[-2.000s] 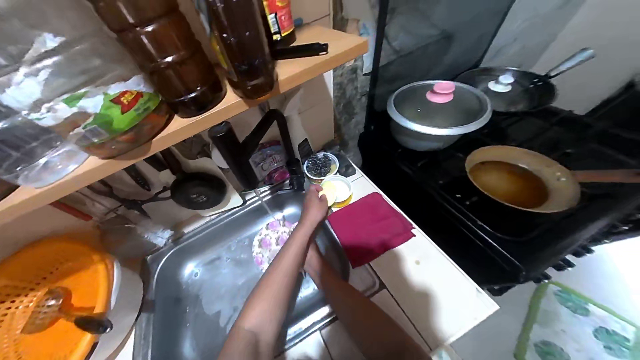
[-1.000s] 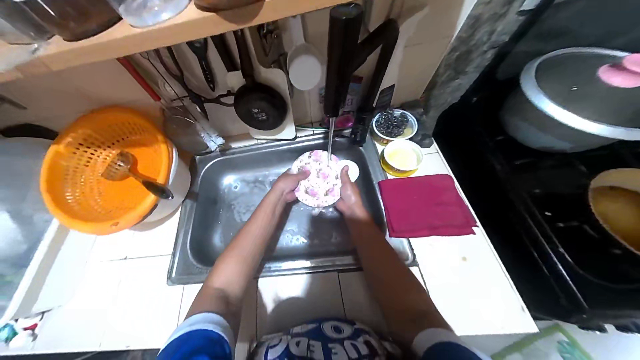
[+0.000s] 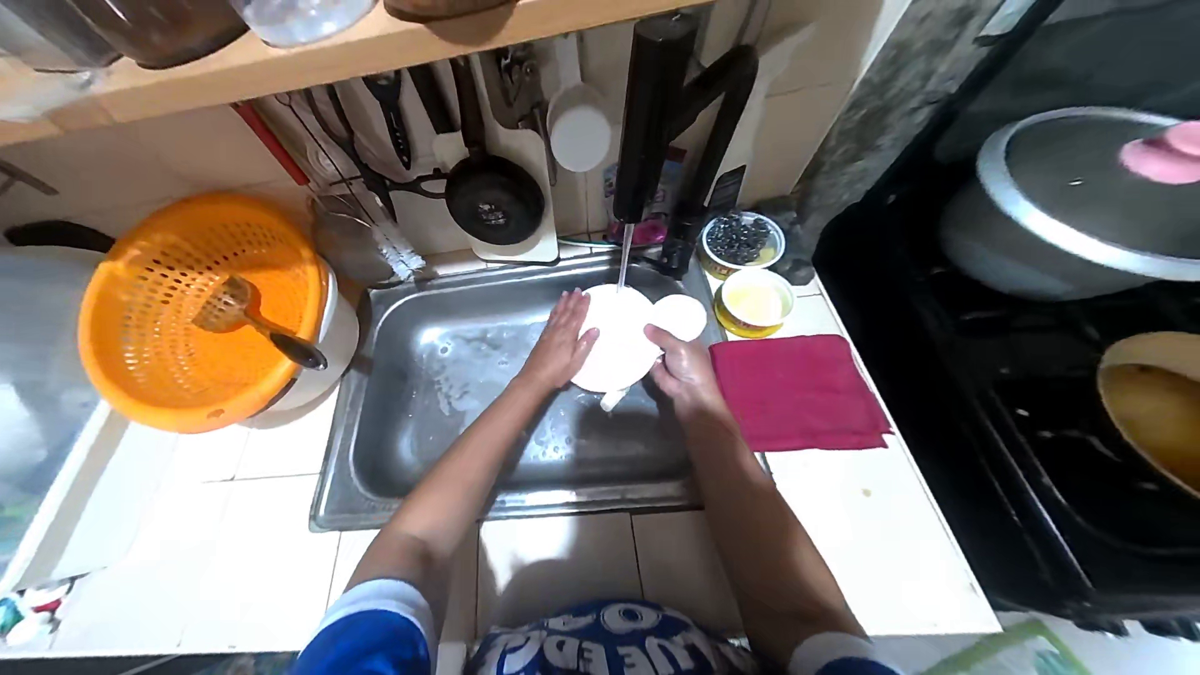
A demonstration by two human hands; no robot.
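Observation:
A white plate (image 3: 614, 342) is under a thin stream of water from the black faucet (image 3: 647, 112), above the stainless steel sink (image 3: 436, 375). My left hand (image 3: 560, 347) lies flat with its fingers over the plate's left edge. At the right edge, my right hand (image 3: 682, 364) grips the plate with the thumb on top. A small round white item (image 3: 680, 318) shows just beyond that hand; whether it is held cannot be told. Below the plate a small white piece (image 3: 613, 399) shows.
Right of the sink lie a dark red cloth (image 3: 802, 394), a yellow tub (image 3: 754, 302) and a tub with dark contents (image 3: 741, 241). An orange colander (image 3: 202, 314) with a slotted spoon stands left. The black stove (image 3: 1022, 422) holds a lidded pot (image 3: 1078, 202) and a pan.
One second ago the plate showed a pink flowered face; a plain white side now faces up. Two seconds ago my hand was at the yellow tub. The view has swung left since then.

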